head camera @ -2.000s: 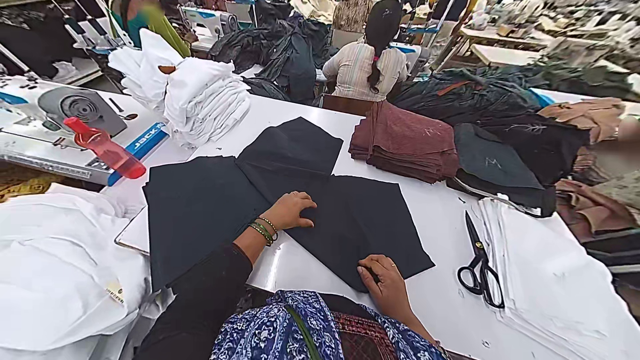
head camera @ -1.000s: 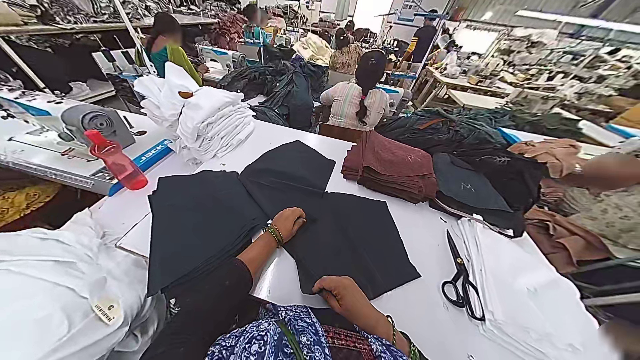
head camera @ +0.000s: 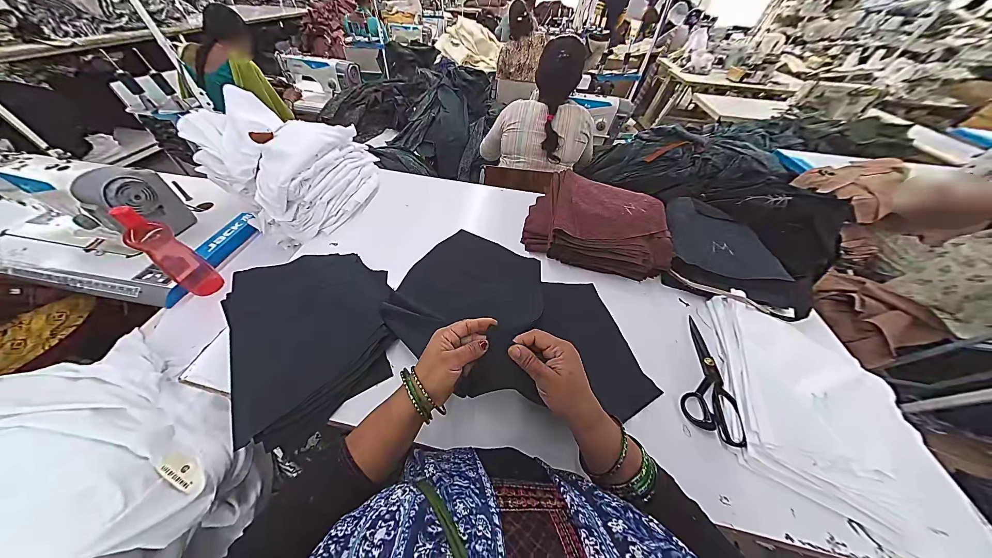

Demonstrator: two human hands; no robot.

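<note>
My left hand and my right hand are close together over a dark fabric piece in the middle of the white table. Each has thumb and fingertips brought together at the edge of this piece; whether cloth is pinched between them is hard to tell. Under its right side lies another dark piece. To the left sits a stack of dark cut fabric, touching the middle piece. Black-handled scissors rest at the right, beside layered white fabric.
Maroon fabric and dark chalk-marked pieces are stacked at the back right. White folded cloth stands at the back left, near a red bottle and a sewing machine. White cloth fills the near left. Co-workers sit beyond.
My hands have come together near the middle, my right hand up from the near edge of the dark fabric. The middle dark piece now overlaps the one on the right.
</note>
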